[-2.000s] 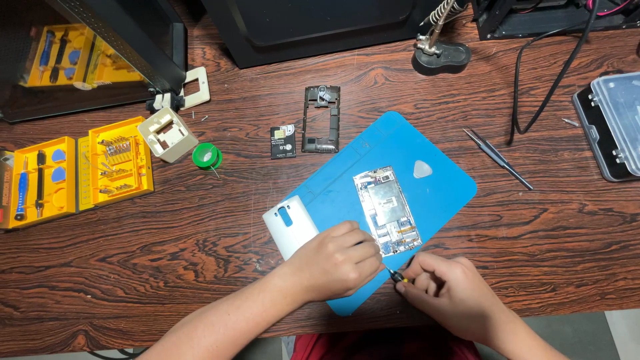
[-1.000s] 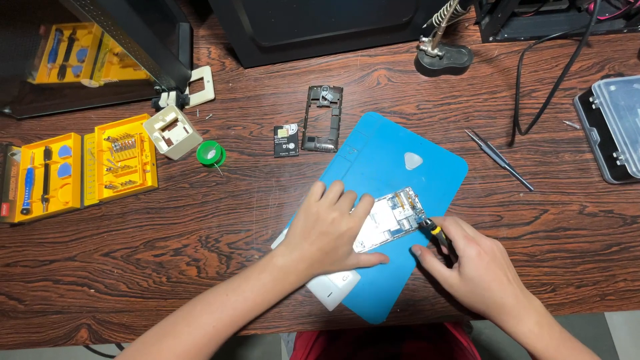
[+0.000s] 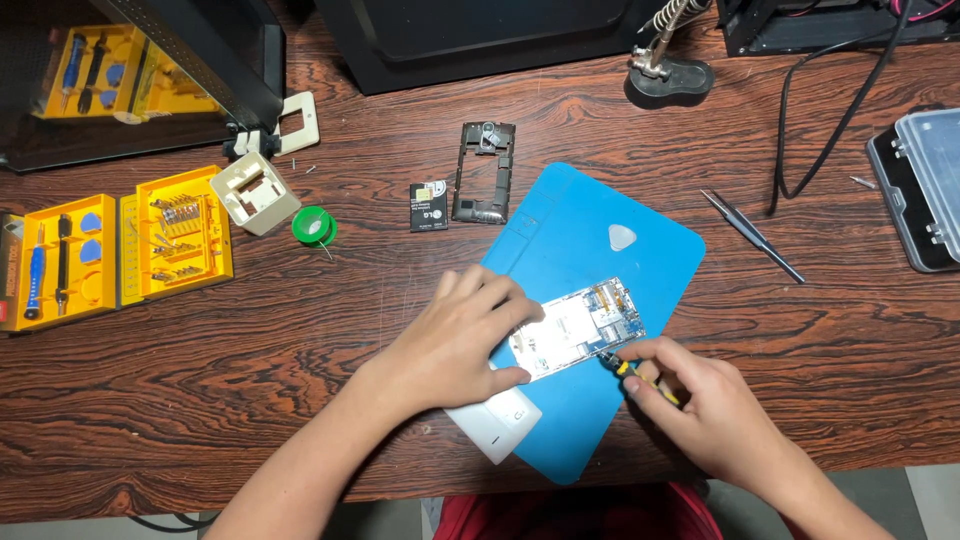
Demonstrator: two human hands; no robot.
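Note:
An opened smartphone with its circuit board exposed lies on a blue silicone work mat. My left hand grips the phone's left end, thumb on the near edge and fingers on the far one. Between the fingertips of my right hand is a screwdriver with a yellow and black handle; its tip is at the phone's near long edge, by the board. A white phone back cover lies partly under my left hand. Farther up the mat is a triangular opening pick.
Beyond the mat lie a phone mid-frame and a battery. Tweezers and a lidded plastic case are on the right. A green solder spool, a cream plastic box and a yellow bit set stand left.
The phone has turned on the mat from nearly upright to slanting sideways. My left hand has moved onto its left end. The screwdriver has shifted from the phone's bottom end to its board end.

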